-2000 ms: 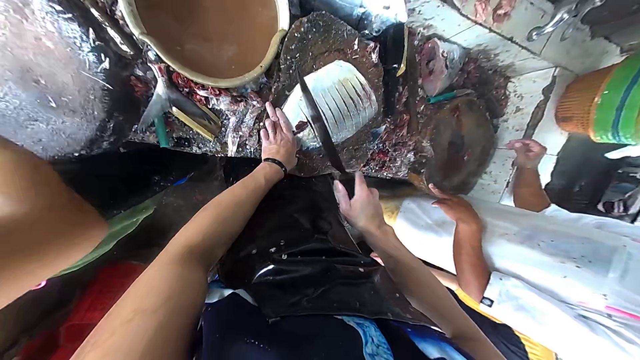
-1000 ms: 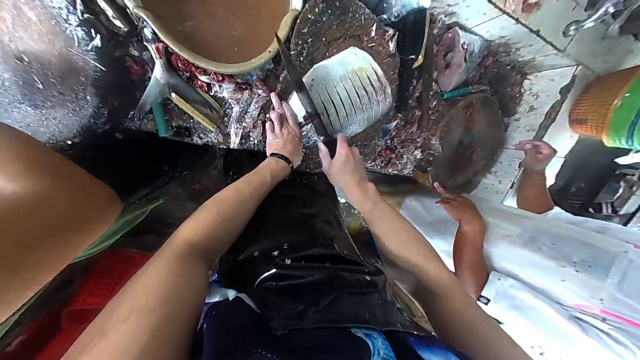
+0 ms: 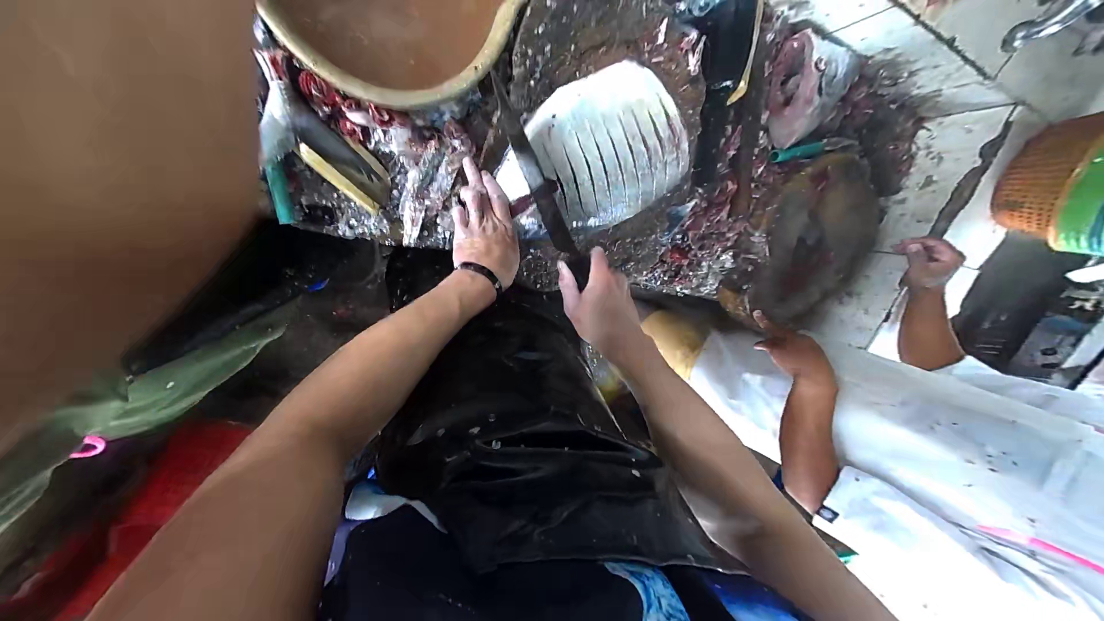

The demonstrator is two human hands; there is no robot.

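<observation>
A pale fish body [image 3: 617, 142] with several parallel cuts across its side lies on a dark round chopping block [image 3: 595, 34]. My right hand [image 3: 599, 306] grips the handle of a long dark knife [image 3: 528, 164], whose blade crosses the narrow left end of the fish and points up and away. My left hand [image 3: 485, 220] lies just left of the blade, fingers extended, at the fish's narrow end; whether its fingertips press on the fish is hard to tell. A dark bracelet [image 3: 479, 274] circles the left wrist.
A basin of brown water [image 3: 431, 93] stands at the upper left, near a fish tail [image 3: 278, 121] and red scraps. Rightward lie a cut fish piece [image 3: 806, 86], a green-handled tool [image 3: 798, 153] and another round block [image 3: 819, 233]. Another person's hands [image 3: 931, 261] and arm are at the right.
Two seconds ago the knife lay across the fish's cut side; it has moved left to the narrow end. My right hand has come nearer the block and my left hand.
</observation>
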